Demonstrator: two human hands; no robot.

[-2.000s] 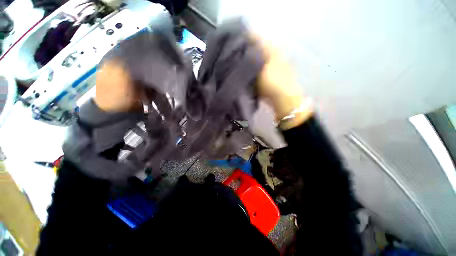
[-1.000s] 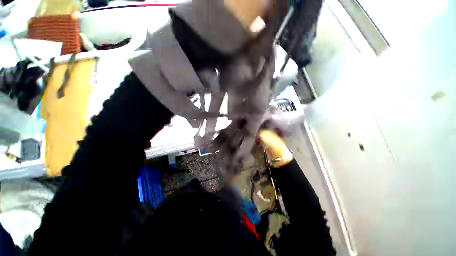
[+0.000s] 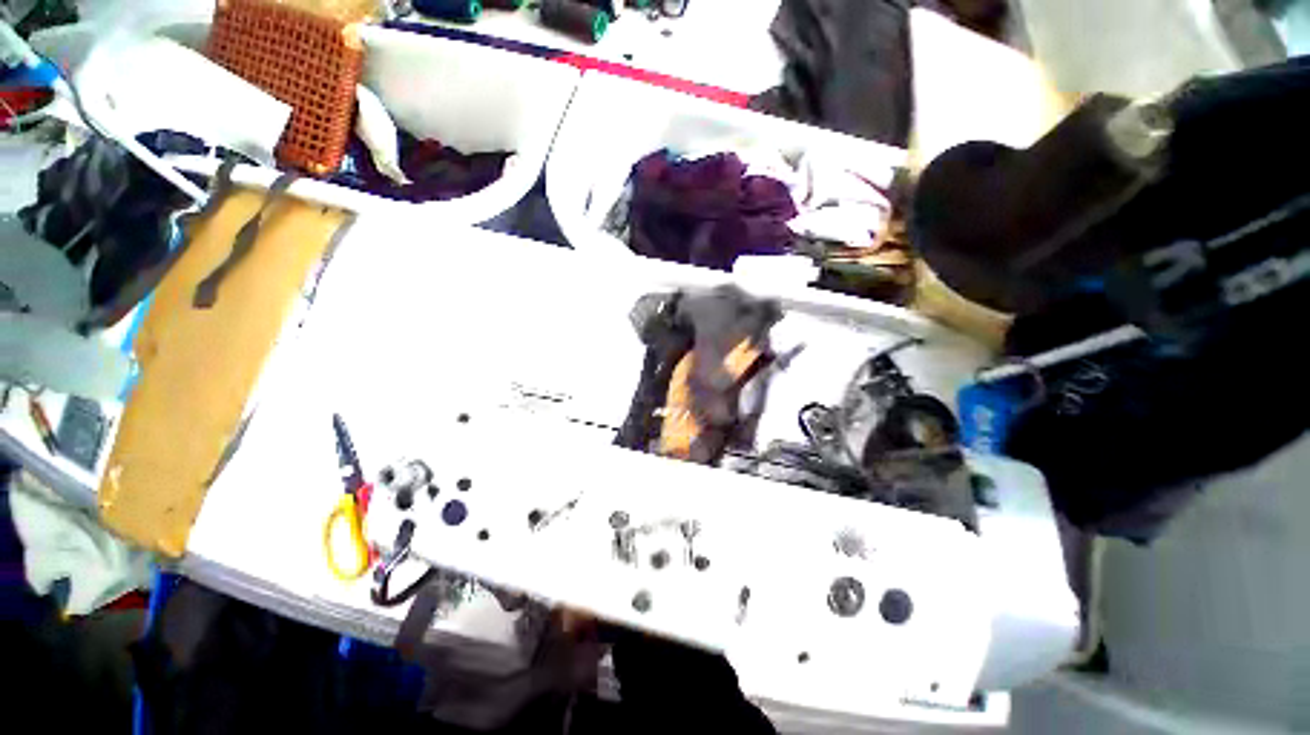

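Observation:
The white sewing machine head (image 3: 747,574) crosses the lower middle. Beyond it, one bare hand (image 3: 704,395) shows in part, with dark cloth (image 3: 733,323) around its fingers; I cannot tell which hand it is or how firmly it grips. A dark sleeve (image 3: 675,689) shows below the machine. My other hand is not clearly seen. Grey-brown cloth (image 3: 489,653) hangs at the table's near edge. Scissors with a yellow and a red handle loop (image 3: 348,539) lie left of the machine.
Cardboard (image 3: 230,345) with a dark strip lies on the left. White bins hold maroon cloth (image 3: 711,206); an orange-brown basket (image 3: 295,79) stands behind. Black tangled parts (image 3: 891,431) lie beyond the machine. A person in dark clothing (image 3: 1149,359) is at the right.
The view has swung up and over the table. The grey cloth lifted in both hands earlier now shows low, at and beyond the machine. My raised forearms are out of view.

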